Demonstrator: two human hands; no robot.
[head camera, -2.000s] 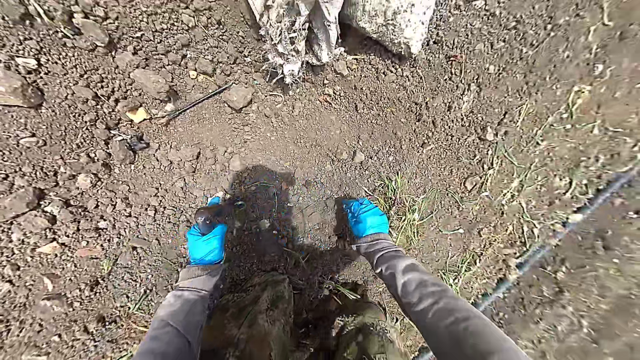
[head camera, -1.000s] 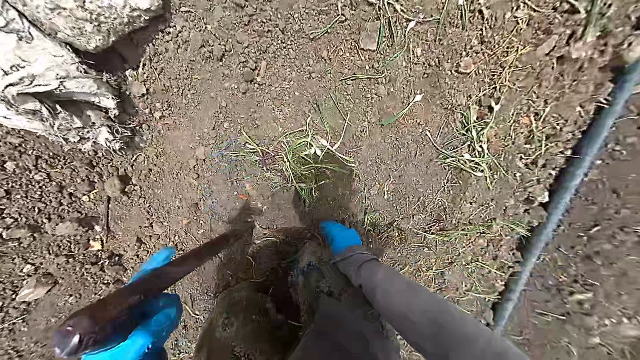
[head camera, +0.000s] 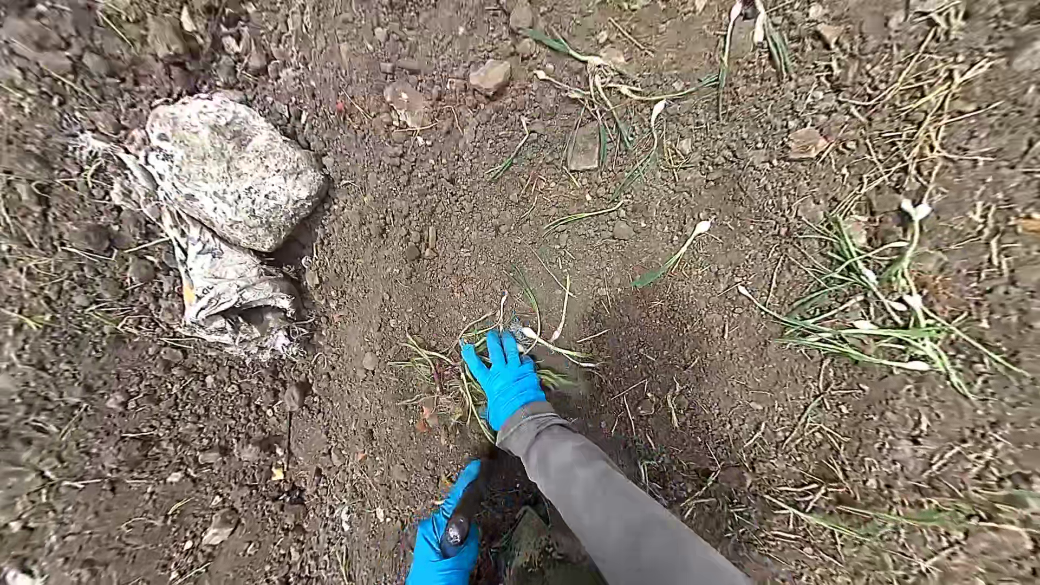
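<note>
My right hand, in a blue glove with a grey sleeve, lies with fingers spread on a loose clump of green plants with white bulbs. Whether its fingers grip any stems I cannot tell. Below and to its left, my left hand, also blue-gloved, is closed around a dark tool handle. The handle's rounded end points up at the camera; its far end is lost in shadow. A single bulb plant lies on the soil to the upper right, and a larger pile of bulb plants lies farther right.
A large pale rock sits at the upper left against a crumpled, dirty whitish sack. More bulb plants and small stones are scattered at the top. Dry stems lie at the upper right.
My right hand has moved forward from near my legs onto the plant clump, its fingers now spread. My left hand still holds the handle, now seen more end-on. The view has shifted strongly.
</note>
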